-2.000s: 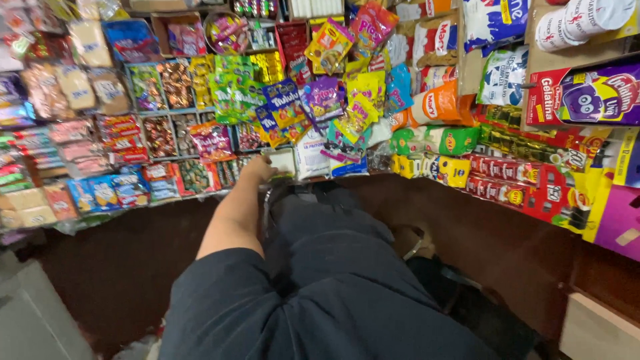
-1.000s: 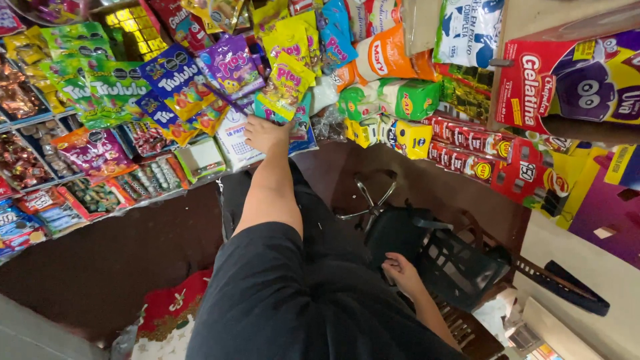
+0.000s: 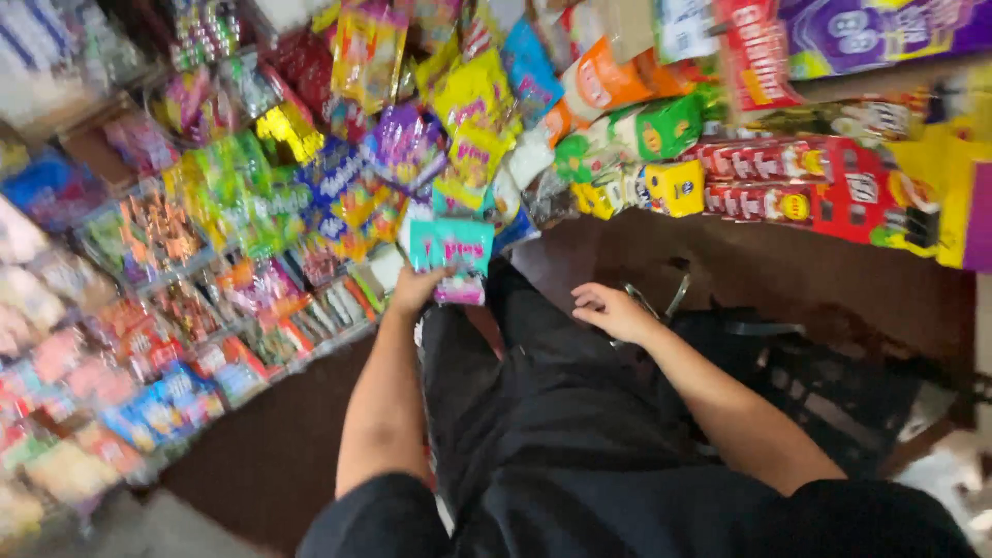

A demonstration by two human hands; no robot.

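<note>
My left hand (image 3: 419, 290) grips the left lower side of a teal and pink candy bag (image 3: 452, 252), held over the front edge of the candy display. Nothing is in my right hand (image 3: 611, 308); it hovers with bent fingers over my dark trousers, to the right of the bag. Just behind the teal bag lie yellow candy bags (image 3: 474, 116) and a purple candy bag (image 3: 404, 145). Blue candy bags (image 3: 345, 194) and green candy bags (image 3: 249, 194) are to the left. The view is blurred.
Trays of wrapped candies (image 3: 159, 232) fill the left. Orange packages (image 3: 601, 85), green packages (image 3: 659, 132) and a red display box (image 3: 860, 190) stand at the right. A brown panel (image 3: 263, 442) drops below the display edge. A black chair (image 3: 821, 380) is at the lower right.
My left hand, which was reaching onto the bags at the display edge, now holds the teal bag nearer my body. My right hand has come up from beside the chair.
</note>
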